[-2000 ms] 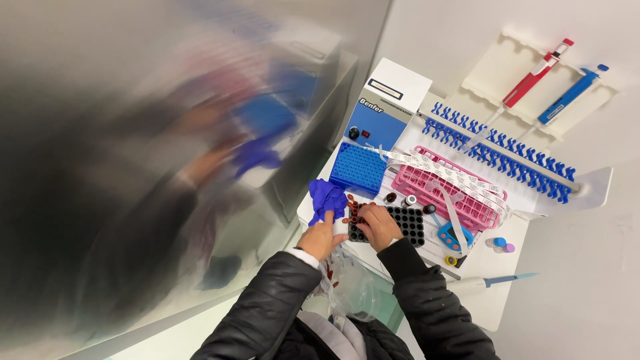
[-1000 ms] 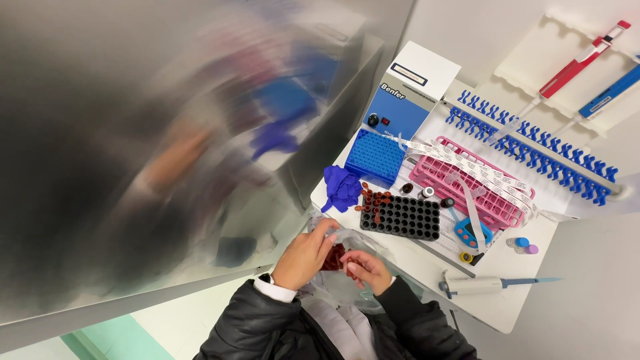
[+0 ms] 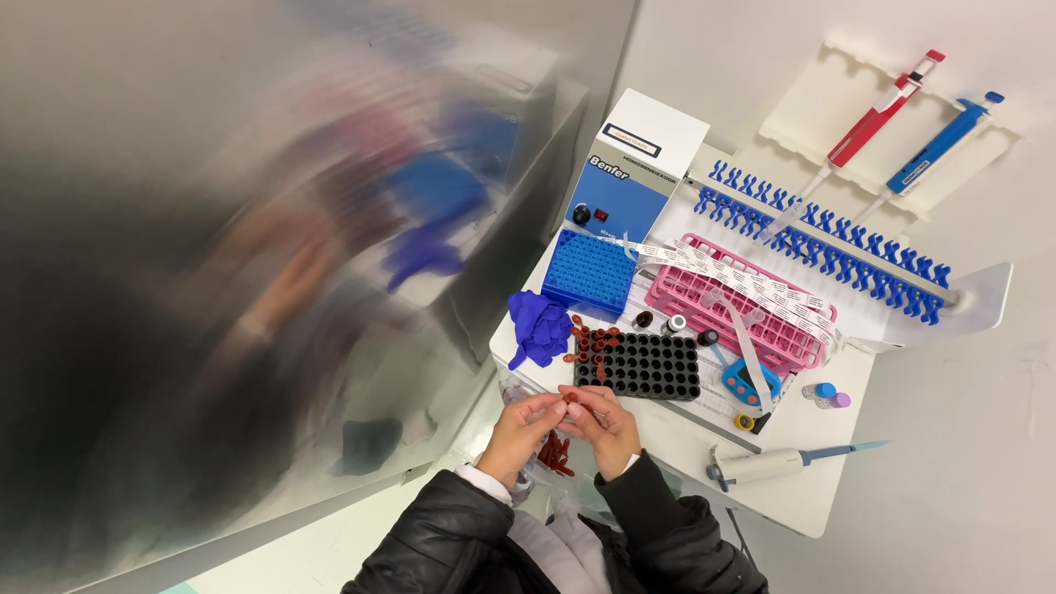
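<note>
My left hand [image 3: 521, 431] and my right hand [image 3: 604, 429] meet at the fingertips just below the black tube rack, both pinching a small reddish-brown microtube [image 3: 571, 398]. Beneath them, a clear plastic bag [image 3: 540, 477] holds several more reddish-brown tubes [image 3: 555, 454]. The black tube rack [image 3: 652, 363] has several such tubes, some with lids up, in its left end; the other wells look dark. Crumpled purple gloves [image 3: 540, 328] lie left of the rack, and a blue tip box [image 3: 587, 272] is behind it.
Behind stand a Benfer mixer [image 3: 623, 177], a pink tube rack [image 3: 742, 305] under label strips, and a rocker with blue clips [image 3: 825, 239]. A blue timer [image 3: 749, 381], small vials [image 3: 676, 323] and a pipette [image 3: 767, 466] are at right. A reflective metal panel [image 3: 247, 247] borders the left.
From over the rack and gloves, my hands moved down to the bag, where they were apart one second ago. Now they are raised together with a tube between the fingertips.
</note>
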